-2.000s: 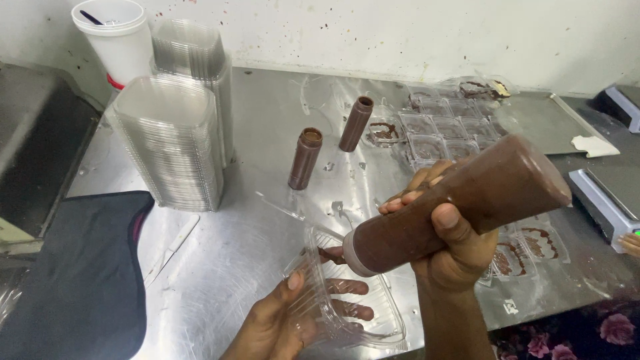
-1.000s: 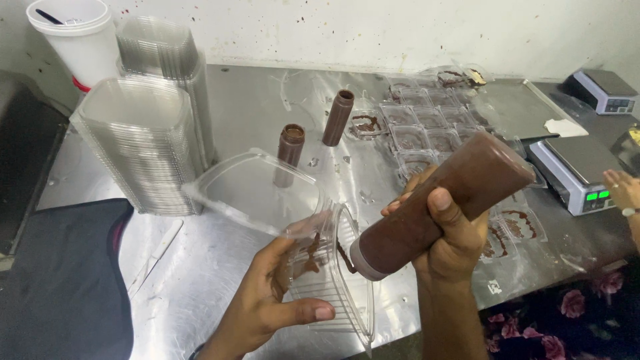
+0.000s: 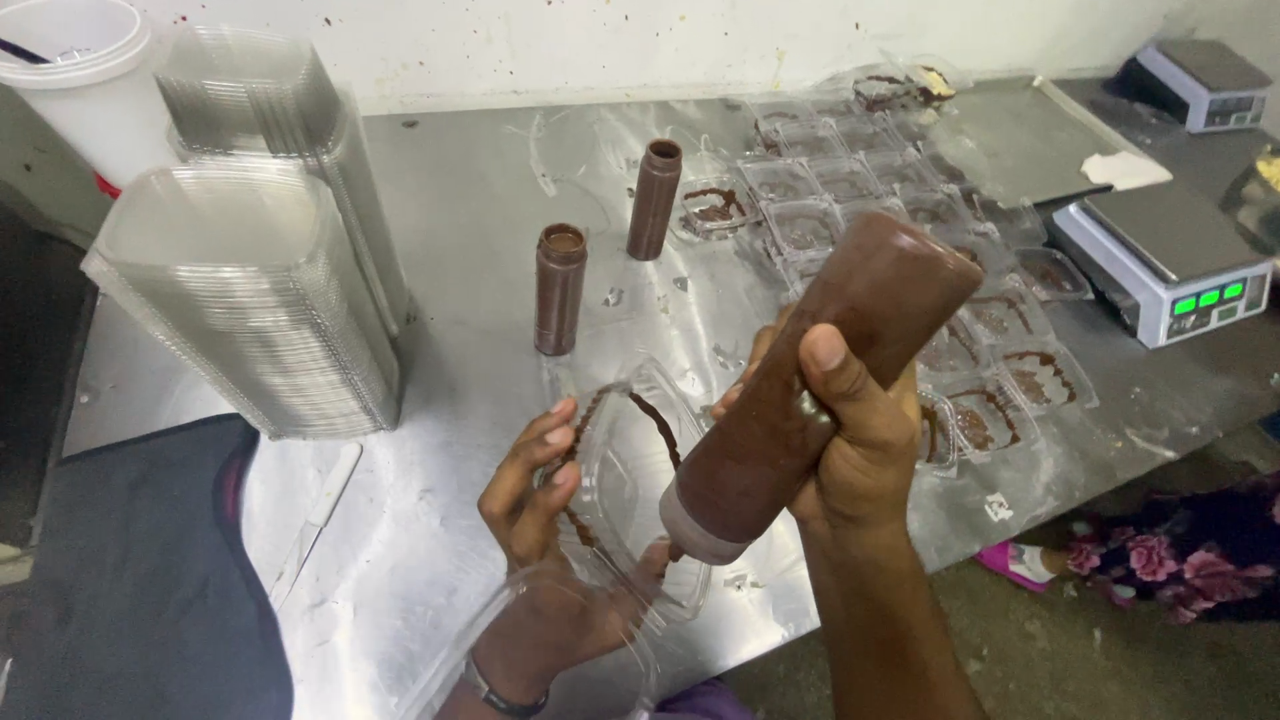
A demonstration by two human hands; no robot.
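Observation:
My right hand [image 3: 850,430] grips a squeeze bottle of brown sauce [image 3: 810,390], tilted with its nozzle down at the inner wall of a clear plastic clamshell container [image 3: 630,480]. My left hand [image 3: 560,540] holds that container from the left and below, its fingers partly seen through the plastic. A line of brown sauce runs along the container's inner sides, and its lid hangs open over my left wrist. Beyond stand two uncapped brown bottles [image 3: 560,290], [image 3: 655,200] on the steel table [image 3: 460,300].
Tall stacks of clear containers [image 3: 250,300] stand at the left, near a white bucket [image 3: 90,90], a knife [image 3: 325,495] and a dark cloth [image 3: 150,570]. Several sauce-lined containers [image 3: 800,225] lie at the right, beside scales [image 3: 1165,260] and a tray [image 3: 1040,130]. A person's floral clothing [image 3: 1180,560] shows at lower right.
My left hand has turned the container, and its lid now hangs toward me instead of away. The sauce line inside is longer. The other person's hand near the scale has left the view.

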